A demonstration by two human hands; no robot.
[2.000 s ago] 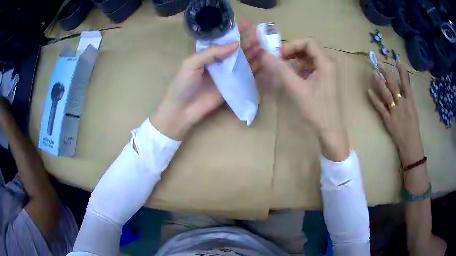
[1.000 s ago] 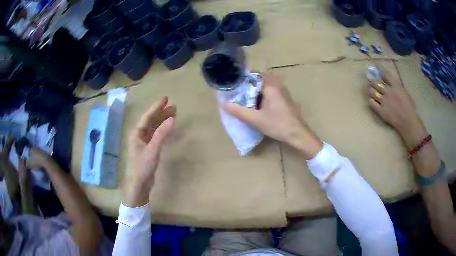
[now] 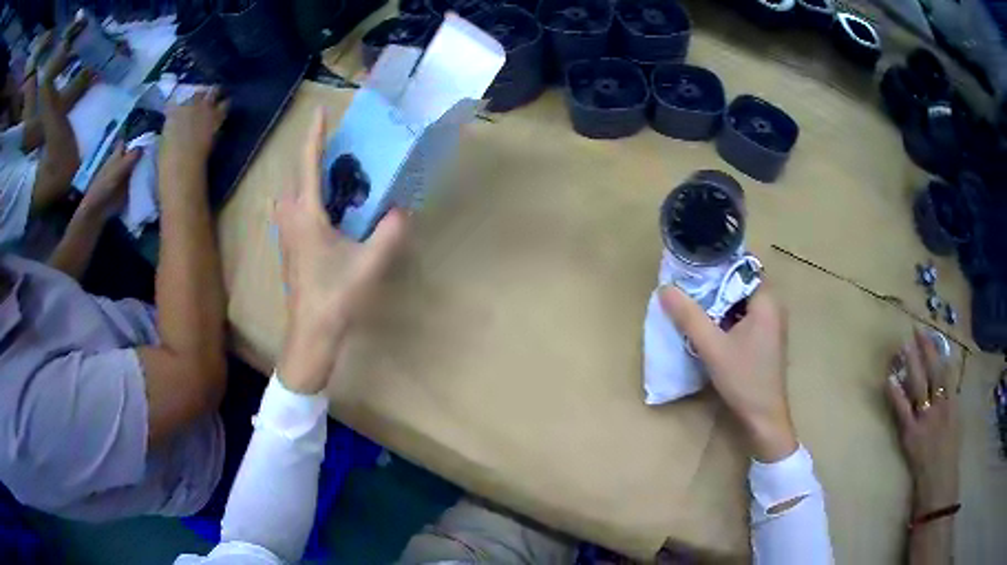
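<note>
My left hand [image 3: 331,259] is around the lower part of a light-blue and white retail box [image 3: 381,166] at the left. The box is tilted, its top flaps stand open, and a fan picture shows on its front. My right hand [image 3: 740,348] holds a dark mini fan [image 3: 703,221] by its handle, which is wrapped in a white sleeve [image 3: 671,348]. The round fan head is bare and points away from me. A coiled white USB cable [image 3: 738,287] lies against the sleeve under my right hand's fingers.
Dark fan housings [image 3: 607,94] stand at the table's back, more at the far right. Small star-like parts [image 3: 933,289] and another person's hand [image 3: 928,397] are at the right. A seated person's arm [image 3: 190,254] is at the left. Brown paper [image 3: 530,331] covers the table.
My left hand has moved from empty to the box, which is now lifted and tilted. My right hand keeps the fan and cable. The view has turned left.
</note>
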